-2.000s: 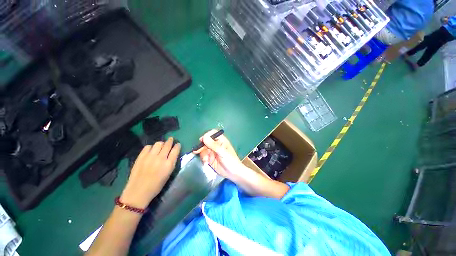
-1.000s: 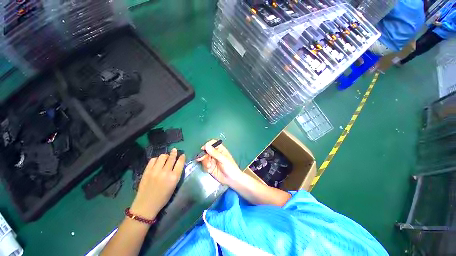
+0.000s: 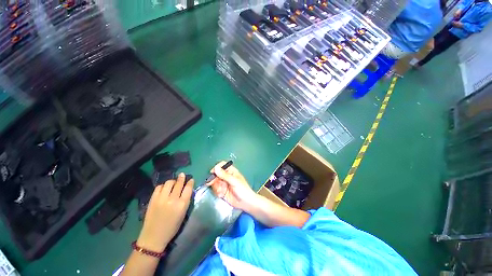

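My right hand (image 3: 229, 187) is closed on a slim black pen-like tool (image 3: 227, 165), perhaps tweezers; its tip points down-left towards my left hand. My left hand (image 3: 167, 207) lies palm down beside the tool tip, fingers together, at the edge of a long grey shiny sheet (image 3: 202, 229). Whether it holds something under the fingers is hidden. Flat black plastic parts (image 3: 172, 160) lie loose just beyond my left fingertips, and more are piled to the left (image 3: 110, 211).
A large black divided tray (image 3: 180, 108) with heaped black parts fills the left. Clear blister trays (image 3: 270, 102) are stacked at the top centre, others at upper left (image 3: 91, 32). An open carton (image 3: 323, 180) holds black parts on the right. People in blue (image 3: 415, 24) are at upper right.
The whole view has shifted, with the benchtop things sitting lower and the tray stack further left. Both hands keep nearly the same pose around the sheet's edge; the tool stays in my right hand.
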